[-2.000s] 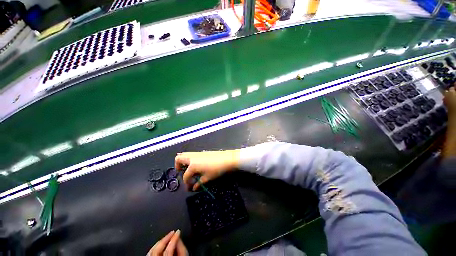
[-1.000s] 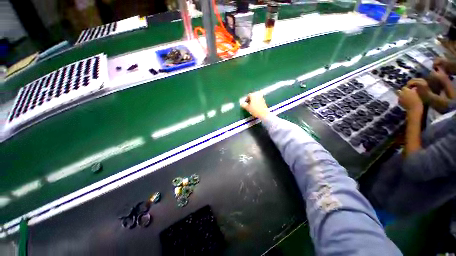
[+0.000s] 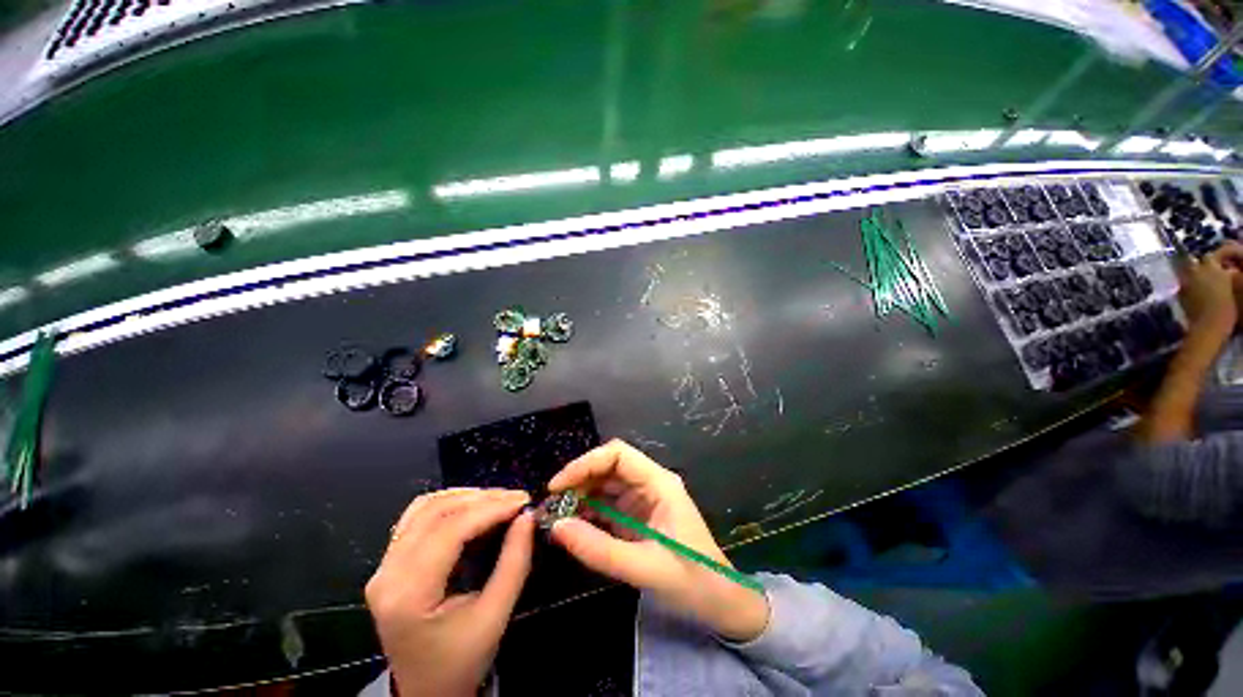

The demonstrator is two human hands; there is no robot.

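Note:
My left hand (image 3: 443,579) and my right hand (image 3: 654,538) meet over the black parts pad (image 3: 518,447). Between their fingertips is a round board assembly (image 3: 558,511), small, green and metallic. A green stick (image 3: 682,552) lies in my right hand, running back across the palm towards the wrist. The left fingertips touch the assembly's left side; a dark bit there is too small to tell. The pad is partly hidden by my hands. Black rings (image 3: 400,396) lie left of a loose cluster of round boards (image 3: 519,357) with white and yellow bits.
Spare green sticks (image 3: 900,272) lie fanned at right, more at far left (image 3: 30,415). A clear compartment tray (image 3: 1070,286) of black round parts is at right, beside another person's hand (image 3: 1206,293). Beyond a white-and-blue rail (image 3: 600,232) runs the green belt (image 3: 545,102), carrying a dark unit (image 3: 211,234).
My right hand has come back from the belt to the pad. My left hand has come into view. Both now hold the round assembly, and the view has shifted.

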